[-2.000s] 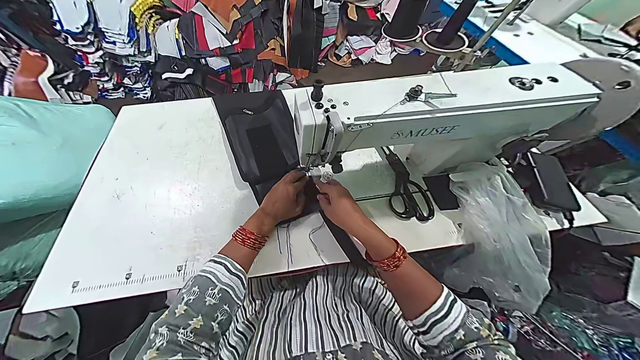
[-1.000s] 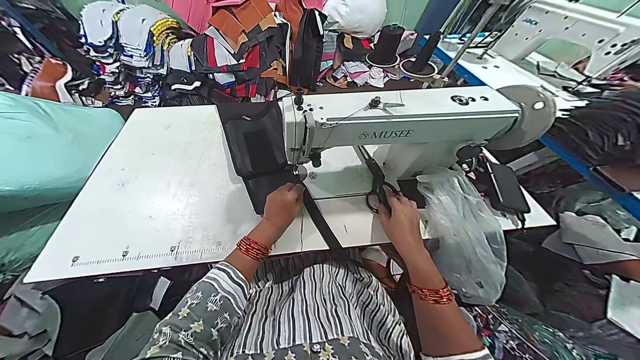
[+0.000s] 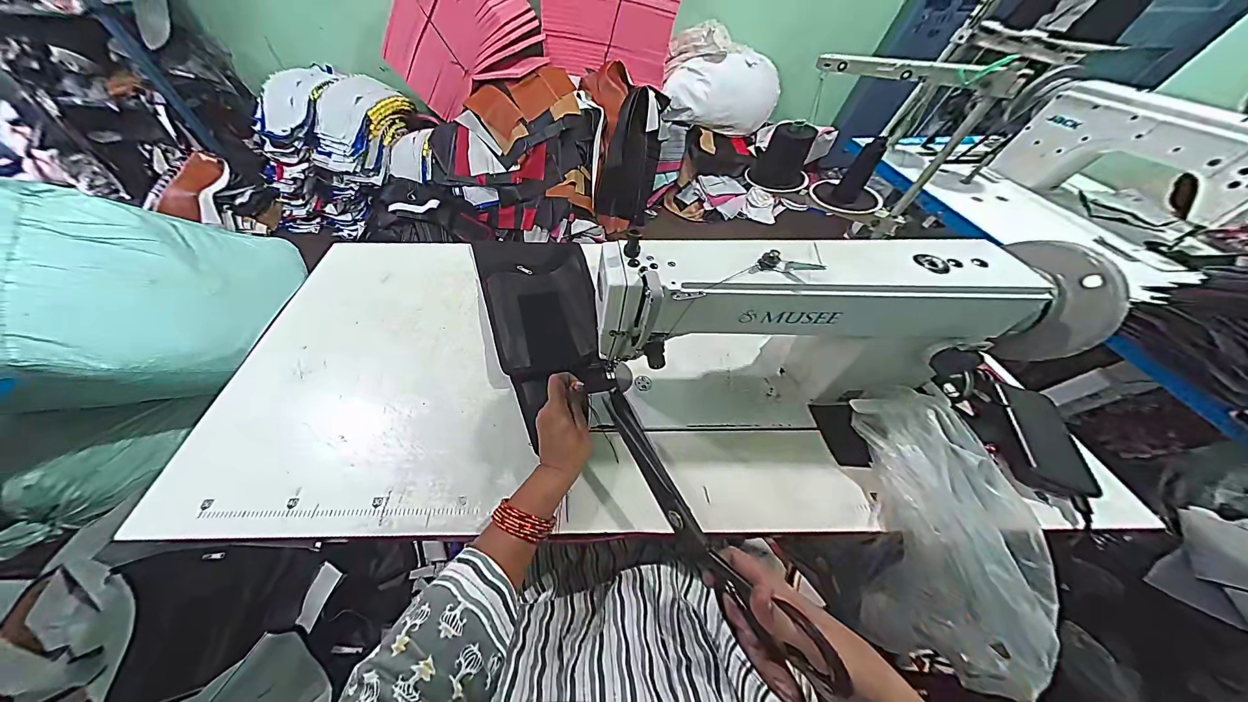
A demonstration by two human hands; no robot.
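My left hand (image 3: pixel 565 426) grips the edge of a black fabric piece (image 3: pixel 539 310) just left of the sewing machine's needle area. The piece lies flat beside the head of the white Musee sewing machine (image 3: pixel 829 310). Below the table's front edge, my right hand (image 3: pixel 770 614) holds black-handled scissors (image 3: pixel 726 570), their blades pointing up and left. A dark strap (image 3: pixel 639 444) runs from the presser foot toward the scissors; where it ends is unclear, as it overlaps the blades.
A clear plastic bag (image 3: pixel 941 546) hangs over the table's front right edge, beside a black pouch (image 3: pixel 1043 439). Thread cones (image 3: pixel 785 156) stand behind the machine. Stacked fabric pieces (image 3: pixel 356 127) lie at the back, a large green bundle (image 3: pixel 136 292) at the left.
My right hand went from the fabric near the needle to the scissors on the machine bed, and has brought them down to the table's front edge. My left hand stays by the needle.
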